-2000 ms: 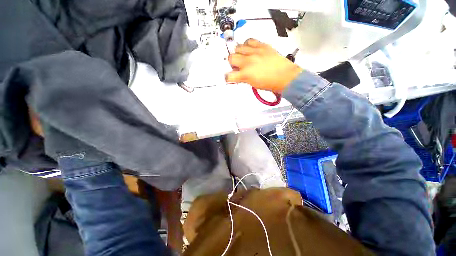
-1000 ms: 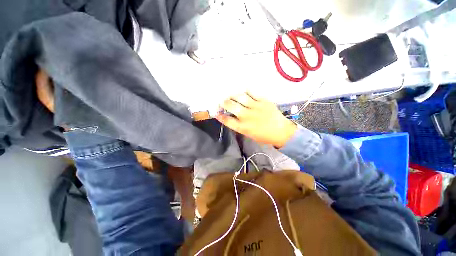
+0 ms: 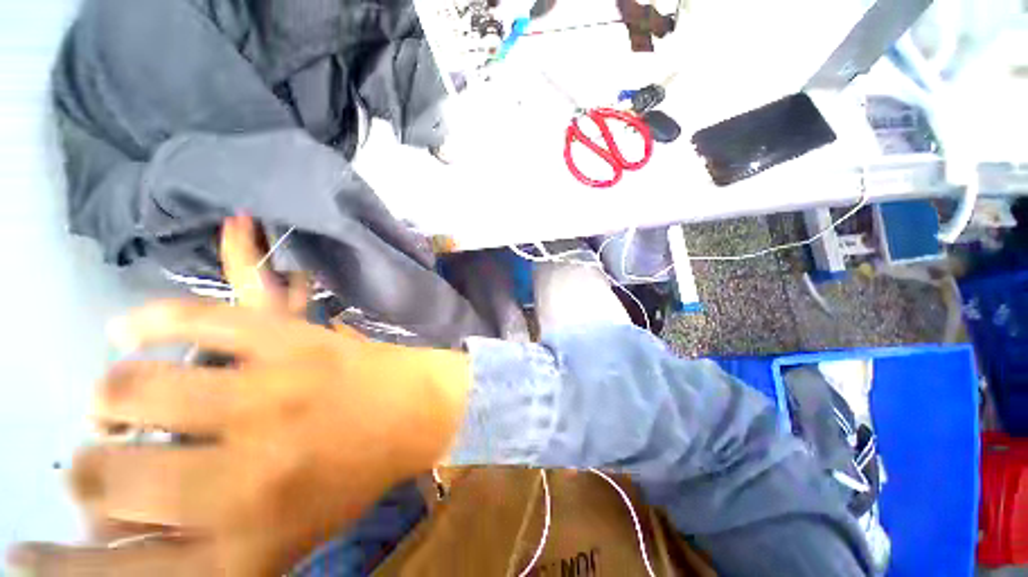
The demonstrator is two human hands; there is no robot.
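The dark grey garment [image 3: 237, 175] lies in heaped folds on the table's left side and hangs over its front edge, with white stripes low on it. My left hand [image 3: 250, 265] is at the garment's lower folds, fingers against the cloth, and seems to grip it; the rest is hidden by cloth and my right hand. A thin white thread [image 3: 276, 246] shows beside its fingers. My right hand [image 3: 271, 417] is large and blurred in the lower left, nearer the camera, fingers spread and no held thing visible. It covers part of the garment and my left arm.
Red-handled scissors [image 3: 609, 147] lie on the white table [image 3: 507, 203] beside dark keys or fobs [image 3: 659, 122] and a black phone [image 3: 764, 139]. A white cable [image 3: 767, 255] hangs along the front edge. A blue crate [image 3: 924, 451] holding dark pieces stands lower right, beside a red object [image 3: 1003, 496].
My right hand has moved from the table area, then the table's front edge, left to near my left hand. More left-hand fingers show from the cloth. The view has shifted.
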